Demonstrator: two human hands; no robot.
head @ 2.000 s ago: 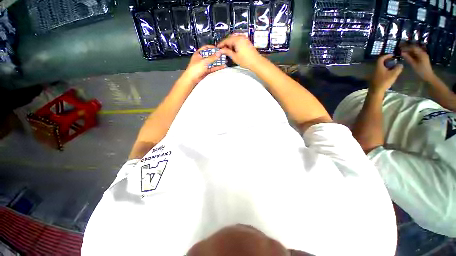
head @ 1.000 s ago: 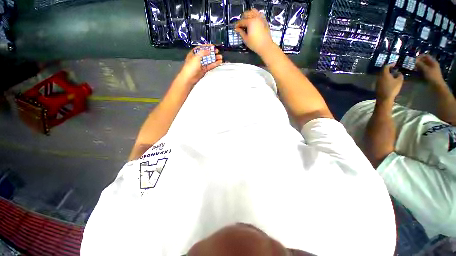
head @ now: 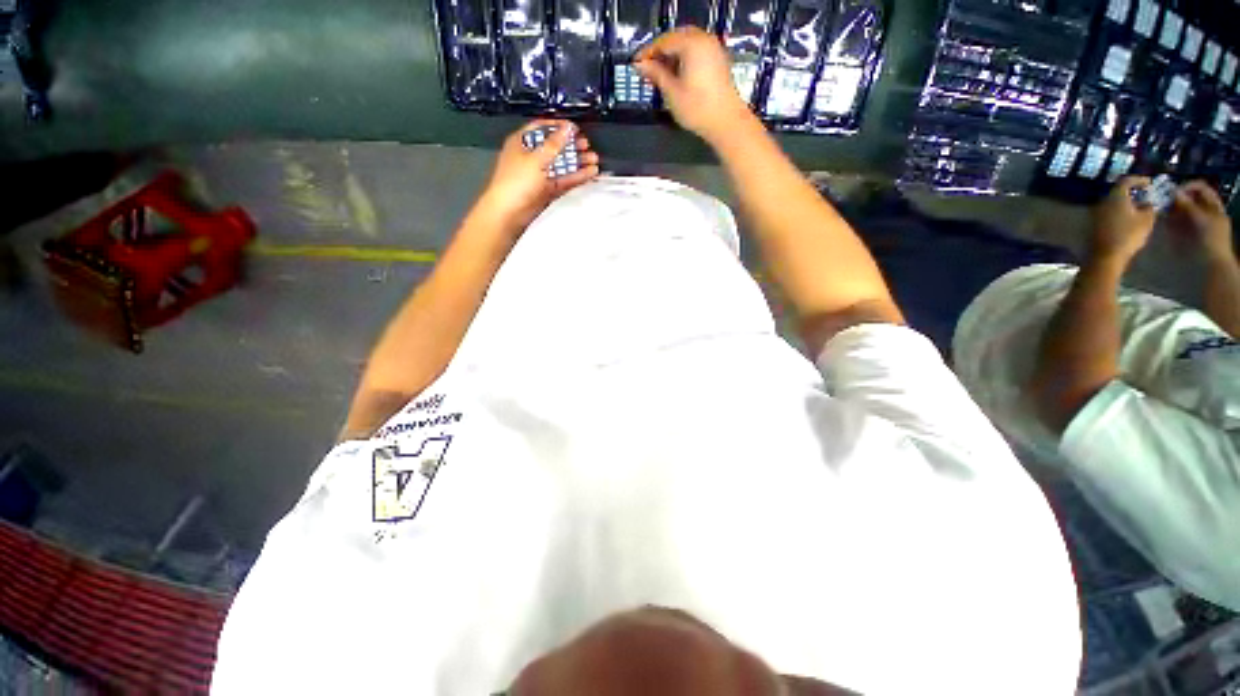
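A shiny black tray (head: 537, 98) with rows of rectangular pockets lies on the green bench at the top. Pale keypads (head: 836, 90) sit in the near-row pockets at its right end. Another keypad (head: 632, 84) lies in a near-row pocket by my right fingertips. My right hand (head: 691, 82) is over the tray, fingers bent and close together; whether they still grip that keypad is unclear. My left hand (head: 541, 166) is near the bench edge, palm up, holding several keypads (head: 562, 159) in the palm and fingers.
A ridged clear tray stack (head: 1000, 102) lies right of my tray. Beyond it is another black tray (head: 1135, 109) with keypads. A co-worker in a light shirt (head: 1142, 449) stands close at my right, holding small pieces. A red crate (head: 150, 258) is on the floor at left.
My right hand has moved from beside my left hand out to the tray, and a keypad now shows in the pocket there. The tray and bench have shifted right in view.
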